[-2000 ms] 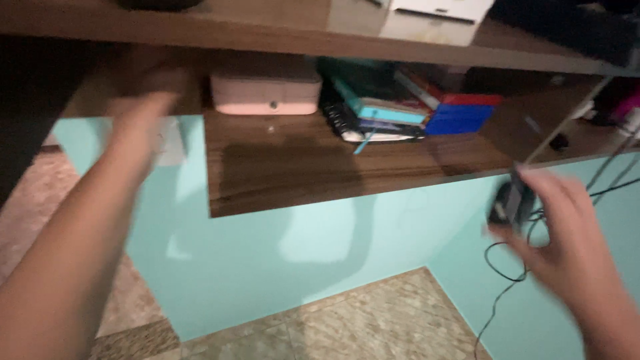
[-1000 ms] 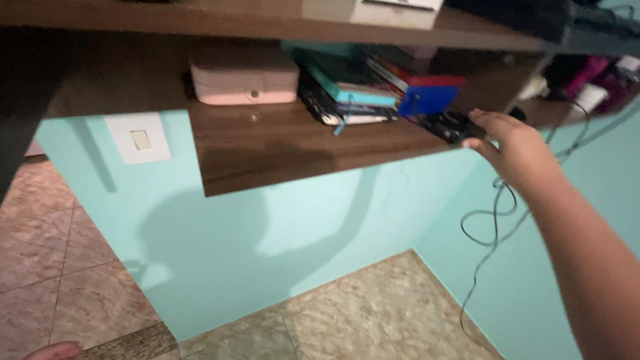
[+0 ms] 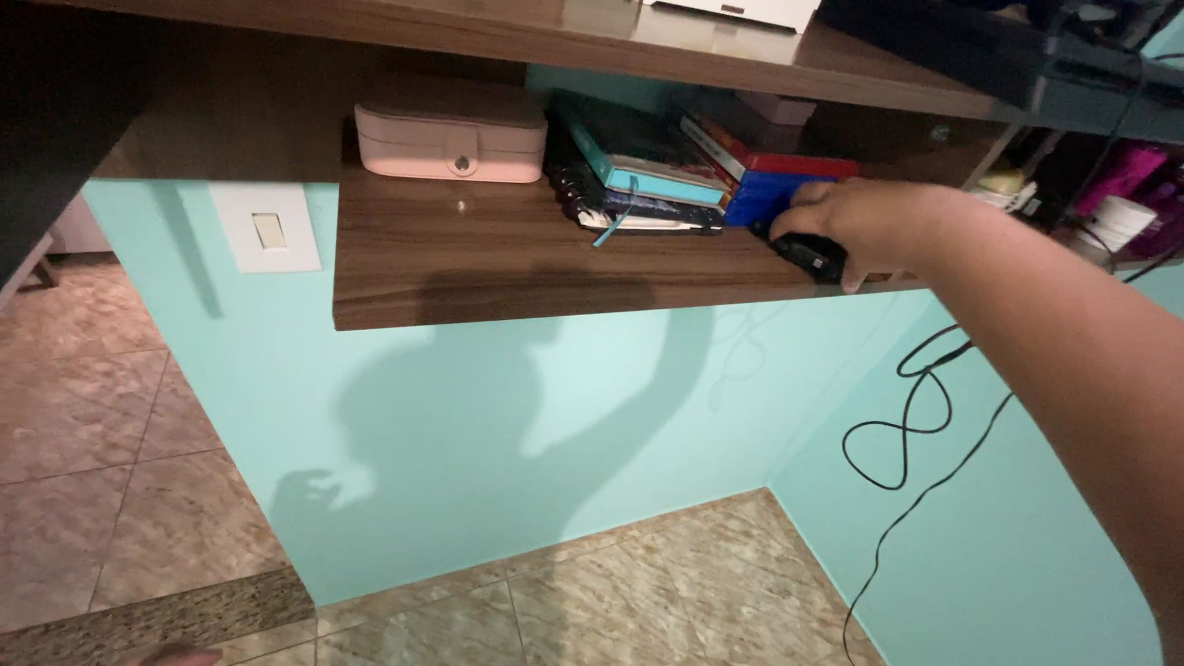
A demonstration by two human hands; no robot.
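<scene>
My right hand (image 3: 856,227) reaches onto the brown wooden shelf (image 3: 518,259), its fingers around a black object (image 3: 809,254) near the front edge, in front of a blue book or box (image 3: 768,194) with a red one on it. What the black object is, I cannot tell. Left of it lie a stacked turquoise-edged notebook (image 3: 666,176) and a spiral notebook (image 3: 573,185), with a blue ribbon hanging out. A pink case (image 3: 453,134) with a snap flap sits farther left. Only a few blurred fingertips of my left hand (image 3: 180,655) show at the bottom left edge.
A thick wooden desktop (image 3: 555,37) runs above the shelf. Black cables (image 3: 905,425) hang by the turquoise wall at the right. A light switch (image 3: 269,231) is on the wall at the left. A white container (image 3: 1115,222) and pink items stand at the far right.
My right hand has moved from in front of the right wall onto the shelf with the black object. My left arm, stretched toward the shelf's left end two seconds ago, has dropped to the bottom edge.
</scene>
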